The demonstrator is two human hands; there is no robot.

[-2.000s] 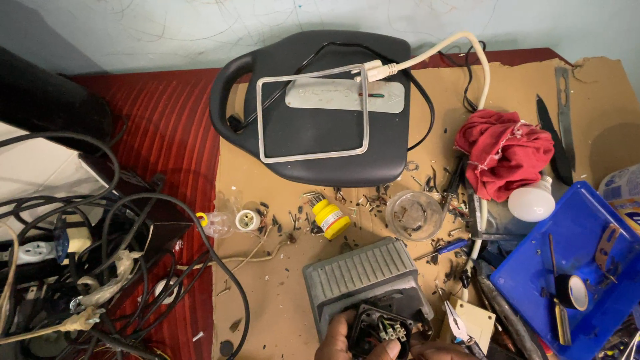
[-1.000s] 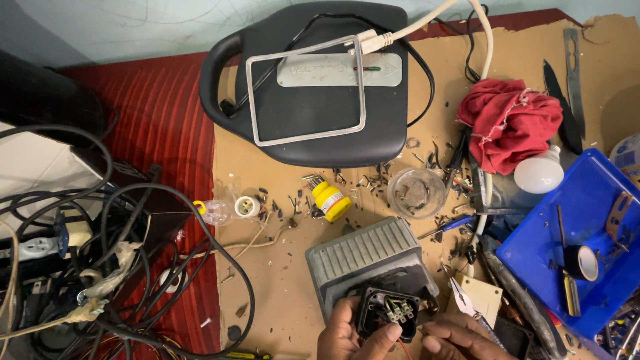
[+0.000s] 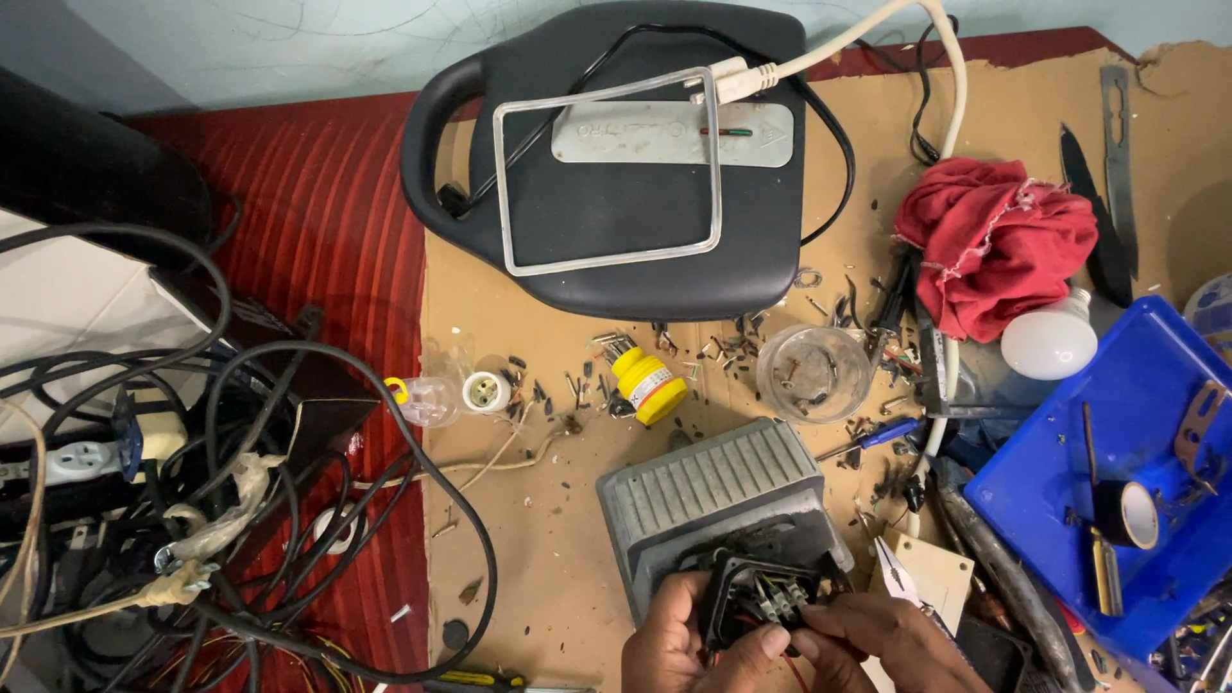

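Note:
My left hand [image 3: 688, 635] grips a small black plastic junction box [image 3: 736, 587] by its left side, the thumb on its lower edge. Inside the box sits a metal terminal block [image 3: 778, 597] with wires around it. The fingertips of my right hand [image 3: 881, 640] are at the box's lower right edge, by the terminals; a thin red wire hangs just below, and whether the fingers pinch it is hidden. Behind the box lies a ribbed grey metal housing [image 3: 717, 481]. A pair of pliers [image 3: 895, 570] lies just beyond my right hand, on a cream plate [image 3: 938, 587].
Behind are a dark appliance [image 3: 597, 221] with a clear rectangular gasket [image 3: 606, 262], a yellow container [image 3: 650, 385] and a clear round dish [image 3: 813, 371]. To the right are a blue screwdriver [image 3: 890, 431], red cloth [image 3: 991, 241], white bulb [image 3: 1049, 339] and blue tray [image 3: 1049, 481]. Tangled black cables [image 3: 462, 510] fill the left.
The black box in my left hand has been turned and tilted. My right hand has come closer, its fingertips now at the box's edge.

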